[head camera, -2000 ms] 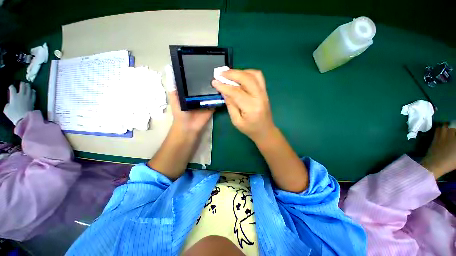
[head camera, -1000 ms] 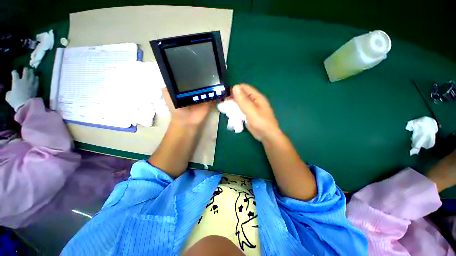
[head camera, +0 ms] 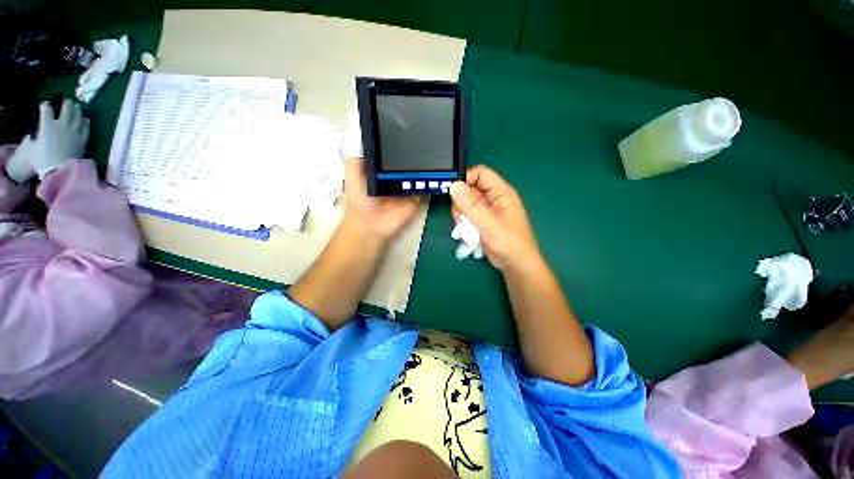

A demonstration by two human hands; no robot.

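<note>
A black square digital panel meter (head camera: 417, 136) with a grey screen, a blue strip and small pale buttons faces up in front of me. My left hand (head camera: 379, 201) holds it from below at its left and lower side; most of the fingers are hidden under it. My right hand (head camera: 496, 215) is at the meter's lower right corner, thumb by the right-most button. A crumpled white cleaning cloth (head camera: 466, 239) hangs from the right hand below the meter.
Record sheets (head camera: 178, 131) on a blue clipboard and a white pile of wipes (head camera: 272, 173) lie on a beige cardboard sheet (head camera: 314, 42) at left. A translucent solvent bottle (head camera: 669, 140) is at right. Neighbours' pink sleeves and hands are at both sides, with another white wipe (head camera: 785, 283) at right.
The meter was wiped on its screen with the cloth; the right hand has since moved down to the lower right corner. The meter has turned more upright and appears shifted right.
</note>
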